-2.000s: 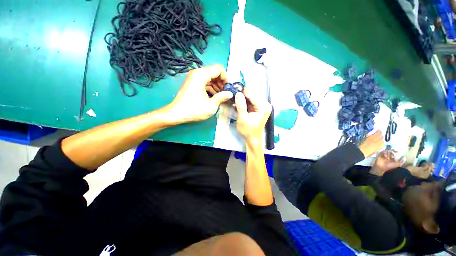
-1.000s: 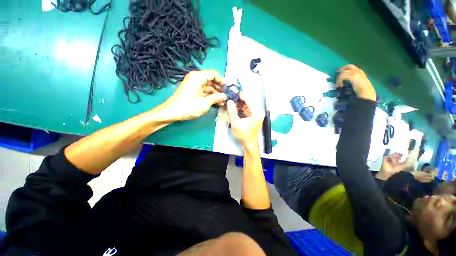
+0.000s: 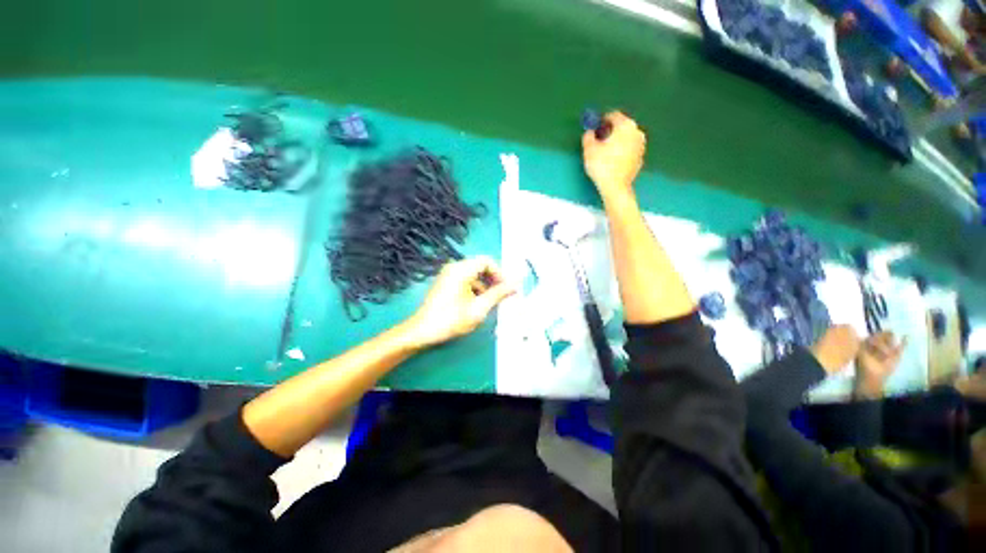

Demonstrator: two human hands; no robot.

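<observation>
My right hand [image 3: 614, 154] is stretched out over the dark green strip, closed on a small navy piece [image 3: 590, 120] that looks like a mini handbag and is partly hidden by the fingers. My left hand [image 3: 460, 300] is over the sheet's left edge, fingers curled together; a dark spot shows between them, and I cannot tell if it is a part or shadow. The pile of black straps [image 3: 400, 225] lies on the green mat behind my left hand. The hammer [image 3: 594, 317] lies on the white sheet [image 3: 527, 356] between my arms.
A dark blue piece [image 3: 351, 130] lies behind the straps. A smaller strap bunch [image 3: 260, 153] is by a white scrap. One mini handbag [image 3: 711, 305] and a handbag pile [image 3: 778, 283] are on the right, near a neighbour's hands [image 3: 836, 350]. A tray of dark parts [image 3: 776, 38] is far right.
My hands have parted. My right hand has moved forward onto the dark green strip with the navy piece. The view has shifted. The neighbour's raised arm has come back down.
</observation>
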